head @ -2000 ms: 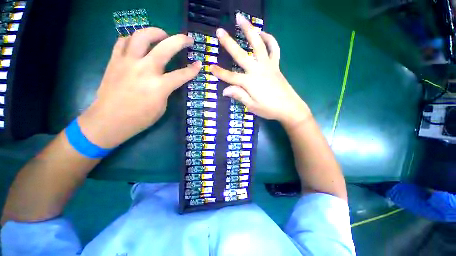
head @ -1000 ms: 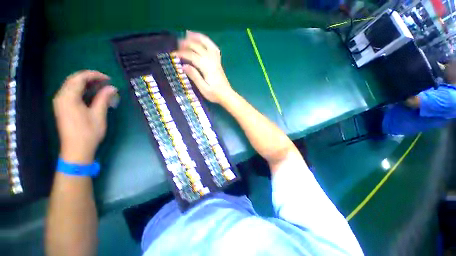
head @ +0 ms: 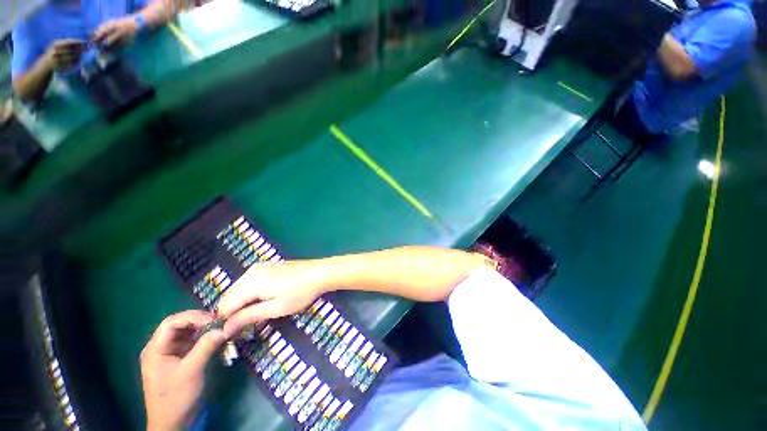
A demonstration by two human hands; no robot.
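Observation:
A black slotted work tray [head: 187,262] lies slanted on the green mat, with two columns of circuit board assemblies [head: 341,337] with white ends and yellow bands. Bare black slots show at its far left end. My left hand [head: 175,364] is beside the tray's left edge, fingers pinched on a small board piece [head: 230,353] whose white end shows below the fingertips. My right hand [head: 271,291] reaches across the tray, its fingertips meeting my left fingertips at the small piece. The fingers hide most of the piece and part of both columns.
A dark stack with rows of boards [head: 52,362] stands at the lower left. Yellow-green tape [head: 383,172] crosses the mat beyond the tray. A blue-clad person [head: 698,67] sits at upper right; another person's hands [head: 88,46] work at upper left. A dark box [head: 521,252] is beside the bench.
The view has swung toward the right and up, showing more people. My hands, apart one second ago, now meet at the fingertips. My right hand has left the tray's far right edge.

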